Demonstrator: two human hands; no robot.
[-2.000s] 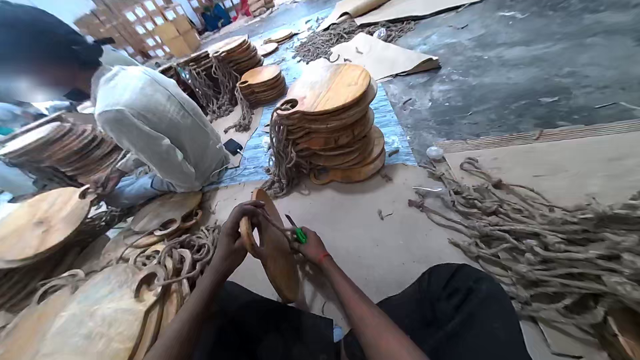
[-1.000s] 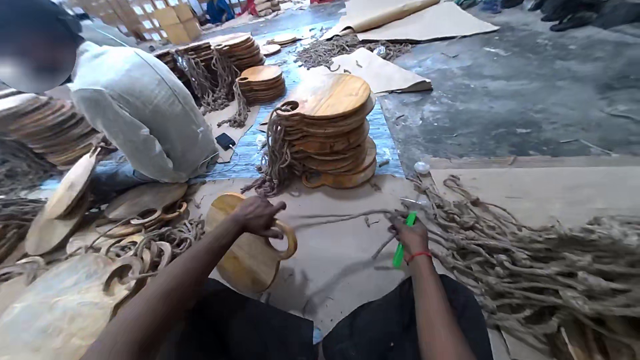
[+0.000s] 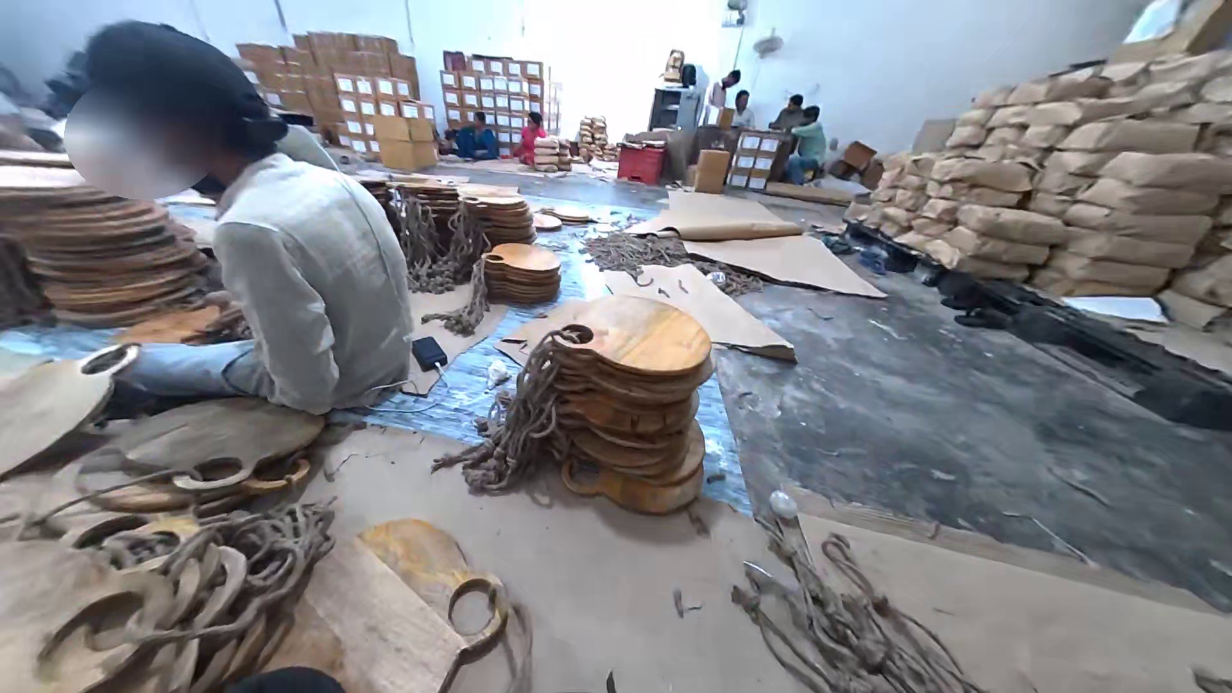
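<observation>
Neither of my hands shows in the head view now. At the lower left a round wooden board with a ring handle (image 3: 419,553) lies on brown paper, and another pale board (image 3: 380,616) overlaps it. Near the middle stands a stack of round wooden boards (image 3: 640,337), grey-brown ropes (image 3: 525,423) hanging from its handle side. More boards with ring handles and a heap of rope (image 3: 260,568) lie at the left. A bundle of loose ropes (image 3: 847,606) rests on paper at the lower right.
A co-worker (image 3: 313,269) sits on the floor at the left, beside a tall stack of boards (image 3: 106,250). Behind are smaller board stacks (image 3: 523,272), paper sheets (image 3: 703,308) and cartons (image 3: 404,140). Paper-wrapped packages (image 3: 1107,183) are piled at the right. A small black device (image 3: 429,353) lies behind the co-worker.
The view has tilted up. Both my hands, seen before with a board, a rope and a green-handled tool, have left the view.
</observation>
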